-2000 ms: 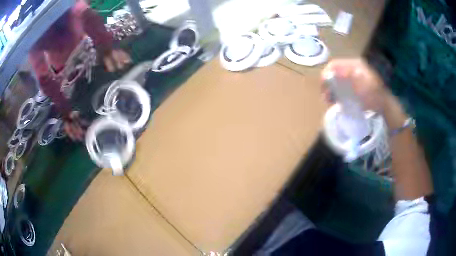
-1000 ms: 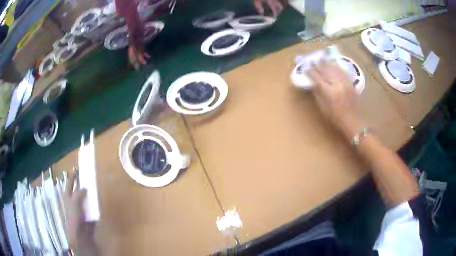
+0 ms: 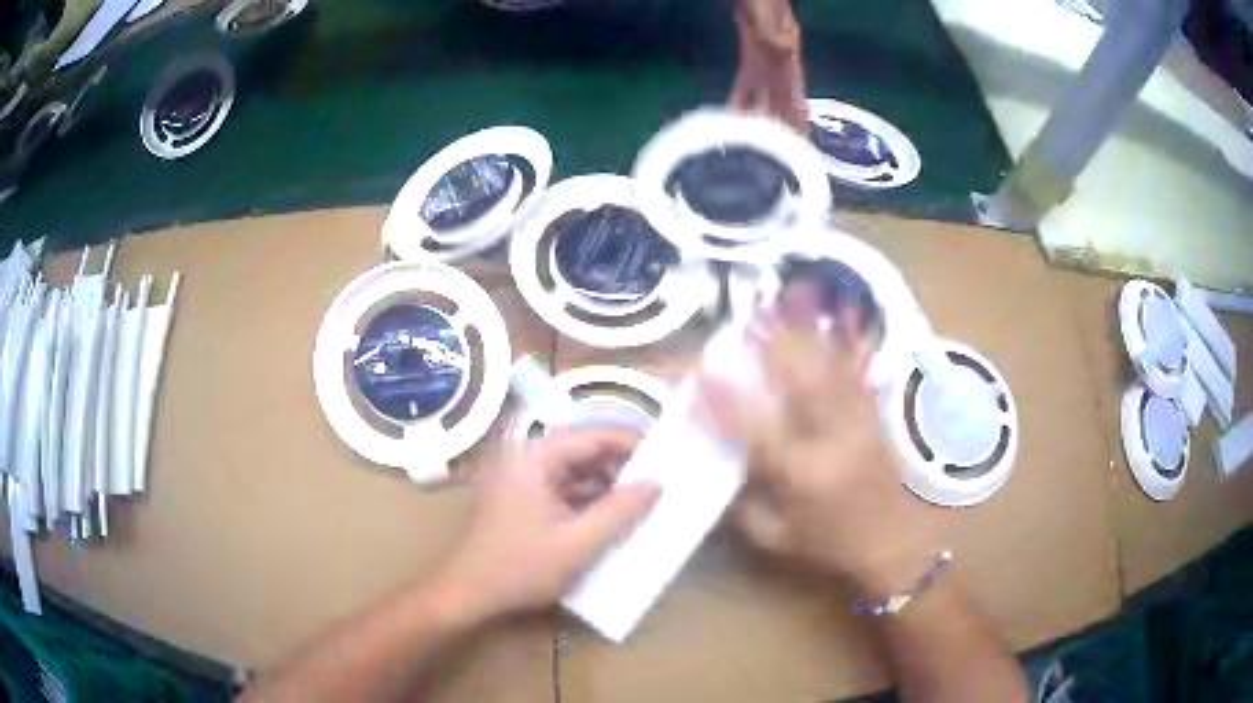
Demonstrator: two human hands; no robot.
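Observation:
My left hand [image 3: 529, 515] grips the lower part of a flat white arm [image 3: 660, 529], which slants up to the right. My right hand [image 3: 811, 426] is blurred at the arm's upper end; its fingers seem to be on it. A white slotted disc [image 3: 605, 393] lies partly hidden behind my left hand. A dark-centred disc [image 3: 879, 295] is just behind my right hand. A pale-centred disc [image 3: 959, 412] lies right of my right hand. Whether the arm touches a disc is unclear.
Several dark-centred discs [image 3: 412, 364] lie beyond my hands. Another person's hand [image 3: 770, 69] reaches in over the green belt [image 3: 344, 83]. White arms [image 3: 117, 392] lie side by side at left. Pale-centred discs [image 3: 1157, 440] and white strips are at right, below a metal upright [image 3: 1092, 110].
My left hand has moved from the left stock to the middle with a white arm. My right hand has come left to meet it. More dark-centred discs now lie on the bench.

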